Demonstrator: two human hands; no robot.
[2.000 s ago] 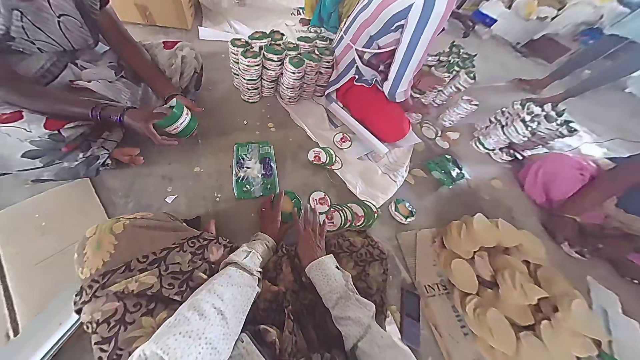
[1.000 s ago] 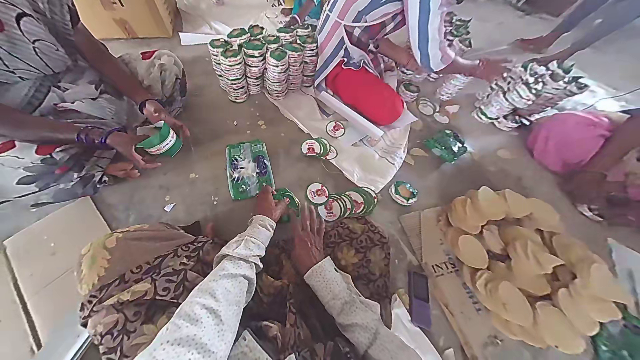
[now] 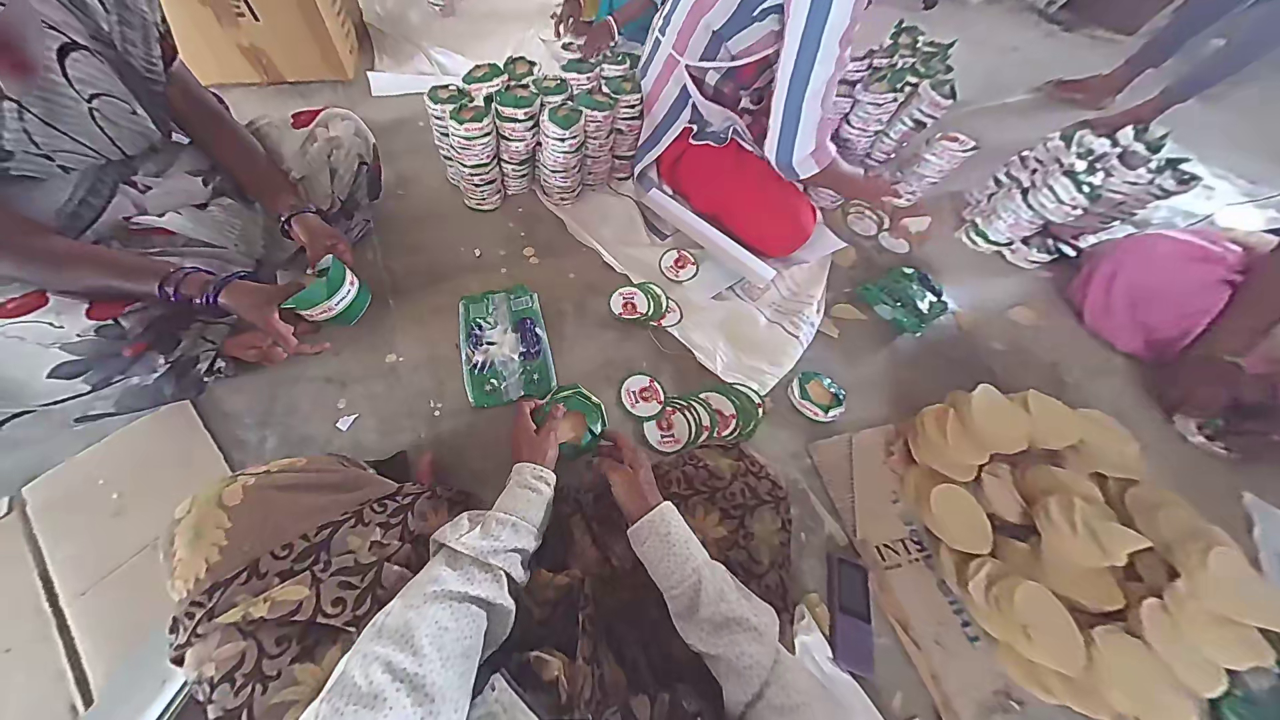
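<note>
My left hand grips the left side of a green foil packet with a tan disc showing at its middle. At that packet's lower right edge is my right hand, its fingers slightly bent; whether it touches the packet is unclear. A flat green printed plastic wrapper lies just beyond my left hand. Round white labels with green rims overlap in a row to the right of my hands, and a few more labels lie farther up. One round packet rests right of the row.
Tan discs are heaped on cardboard at the right, beside a phone. Stacks of round packets stand at the back. A person at the left holds a green roll. Another person in stripes sits ahead near a white sheet.
My right hand, spread flat over my lap a second ago, has its fingers drawn in near the green packet. The packet now shows a tan disc facing up.
</note>
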